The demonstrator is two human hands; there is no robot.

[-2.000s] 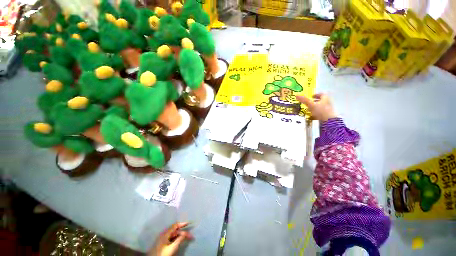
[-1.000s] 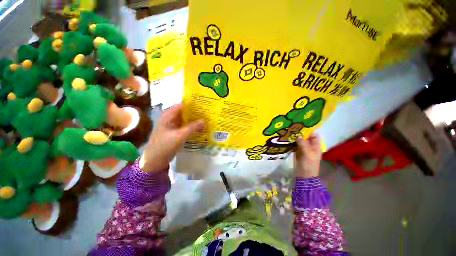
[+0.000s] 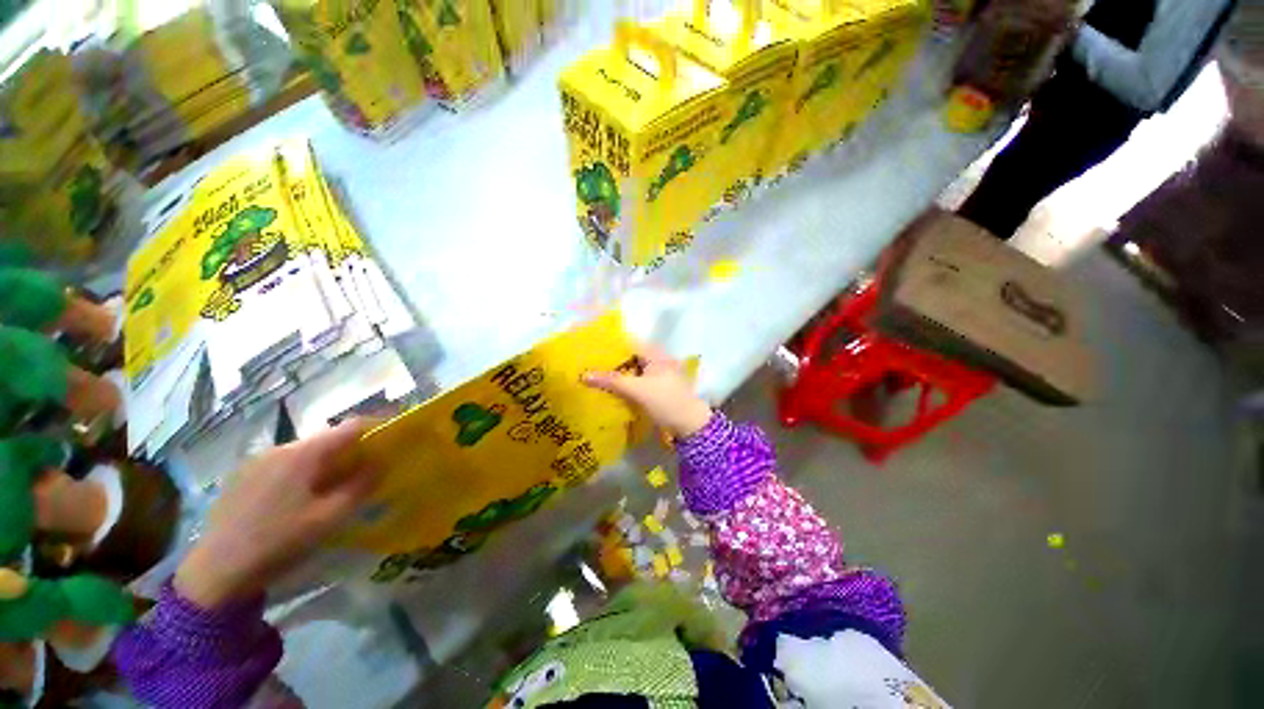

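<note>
A yellow box blank [image 3: 513, 429] with "RELAX RICH" print and a green tree picture is held in front of me, tilted. My left hand [image 3: 284, 506] grips its left end, somewhat blurred. My right hand [image 3: 652, 392] grips its upper right part with the thumb on the printed face. The blank looks flat or nearly flat; its back is hidden. A stack of flat box blanks [image 3: 250, 277] lies on the table at the left, white notched edges towards me.
Finished boxes [image 3: 679, 139] stand in a row with handles up; more stand at the back. Plush tree toys [image 3: 69, 485] are at the left edge. A red stool [image 3: 887, 388] with brown cardboard is at right. Scraps [image 3: 659, 540] lie near my lap. A person [image 3: 1109, 83] stands at upper right.
The view has turned right. The blank has come off the stack into both hands, and since the last frame it has been lowered and tilted.
</note>
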